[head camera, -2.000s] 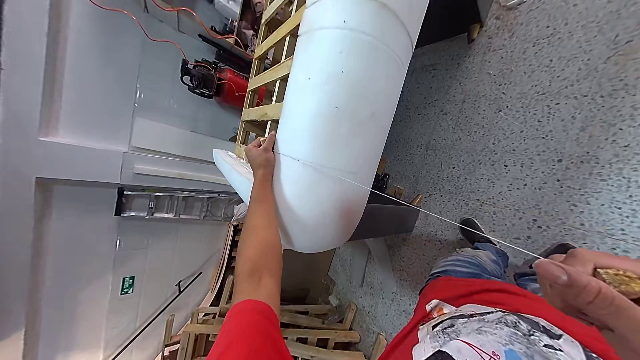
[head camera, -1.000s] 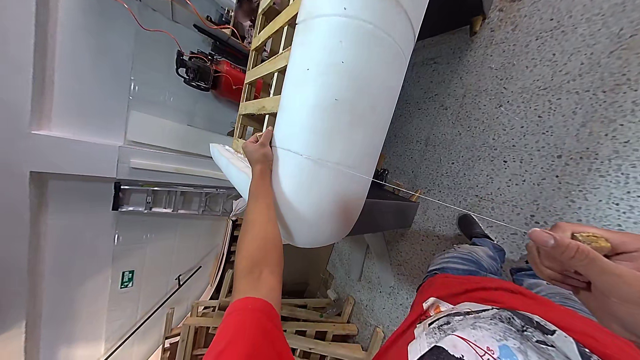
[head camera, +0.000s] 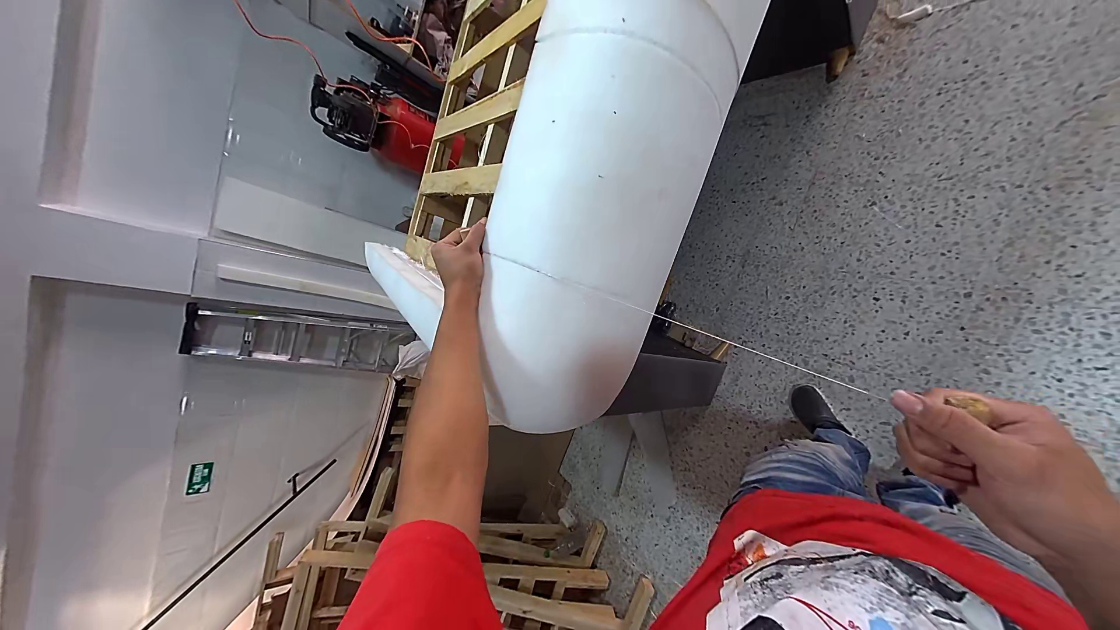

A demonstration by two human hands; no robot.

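A large white rounded foam piece [head camera: 604, 175] lies beside a wooden slatted frame [head camera: 477, 114]. My left hand [head camera: 459, 258] is closed at the foam's left edge, pinching one end of a thin pale string [head camera: 752, 350]. The string crosses the foam's curved surface near its rounded end, along a dark line, and runs on to my right hand. Above the floor at the right, my right hand [head camera: 980, 446] is closed on the string's other end and a small yellowish-brown piece [head camera: 969, 407], whose kind I cannot tell.
Behind the frame stands a red air compressor [head camera: 407, 131] with orange hoses. An aluminium ladder [head camera: 297, 337] is by the wall. Stacked wooden frames [head camera: 534, 573] lie near my left elbow. A dark grey upholstered piece [head camera: 669, 376] sits below the foam, above the speckled floor.
My right hand has turned and shifted somewhat, still holding the string. My left hand stays at the foam's left edge.
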